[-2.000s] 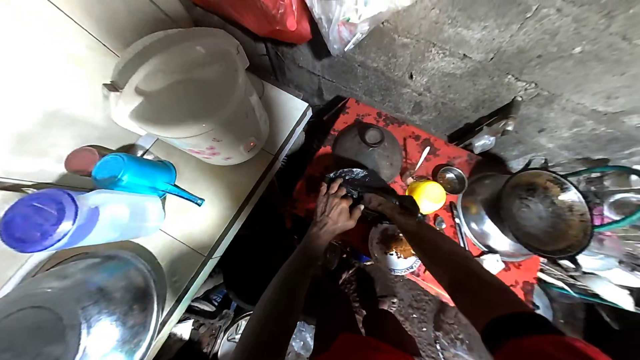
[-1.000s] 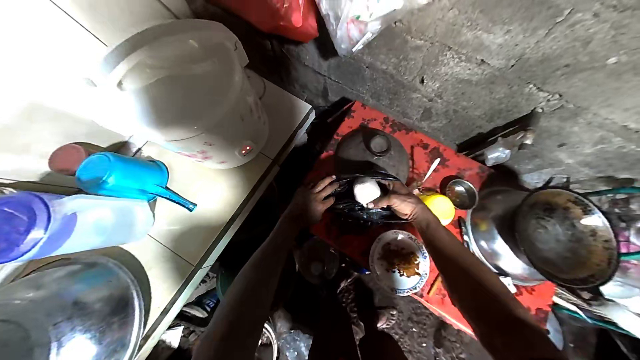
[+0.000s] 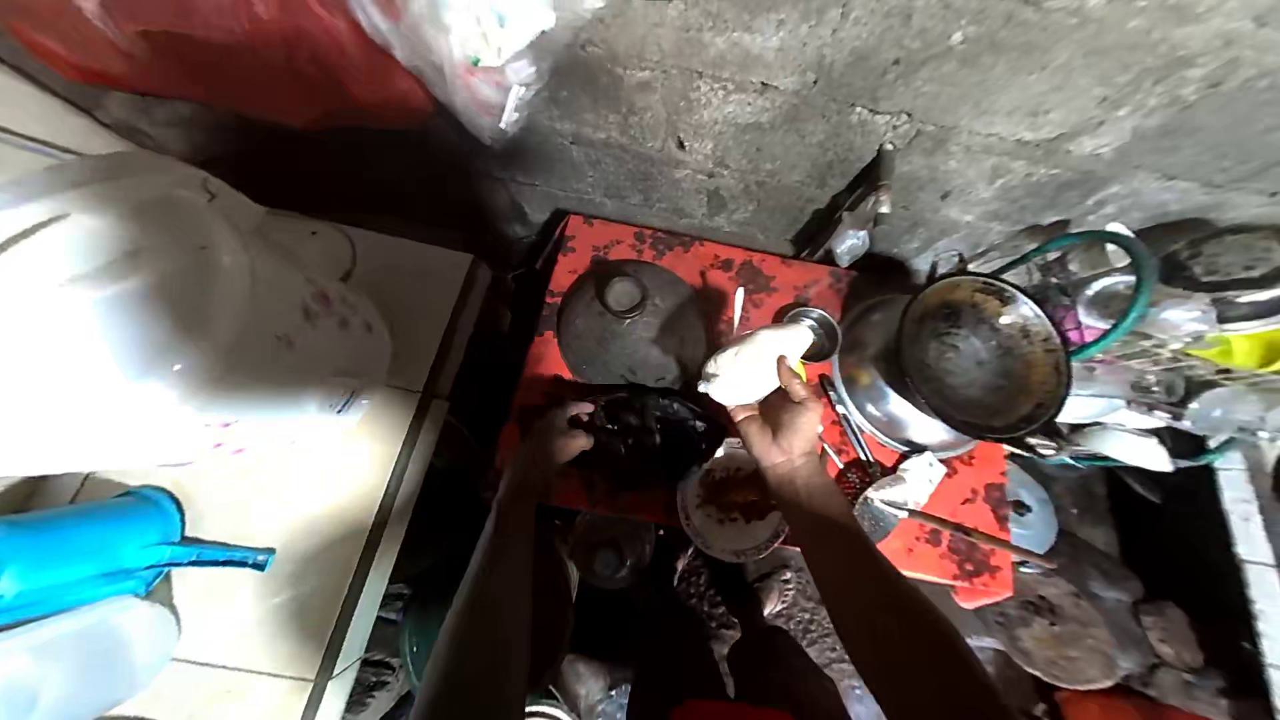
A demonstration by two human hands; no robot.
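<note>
My right hand point(image 3: 783, 418) holds a pale, oblong item point(image 3: 755, 362), perhaps a peeled root or a piece of meat, over the red table point(image 3: 640, 238). At the left side of a black plastic bag point(image 3: 650, 432) is my left hand point(image 3: 563, 435), its fingers curled at the bag's edge. A dark round lid with a knob point(image 3: 632, 325) lies behind the bag. Below my right hand, a patterned plate point(image 3: 722, 535) bears brown food. Behind the pale item stands a small metal bowl point(image 3: 822, 335), with a bit of something yellow point(image 3: 799, 371) beside it.
A blackened wok point(image 3: 985, 355) rests over a metal basin point(image 3: 880, 400) at the right. Nearby lie a ladle point(image 3: 878, 515) and a slotted spoon point(image 3: 855, 478). A tiled counter point(image 3: 345, 520) at the left holds a white appliance point(image 3: 190, 330) and a blue dipper point(image 3: 90, 545). A concrete wall point(image 3: 700, 130) stands behind.
My right hand has lifted the pale item out from over the black bag, to the right. The left hand remains at the bag's left side. The view has shifted.
</note>
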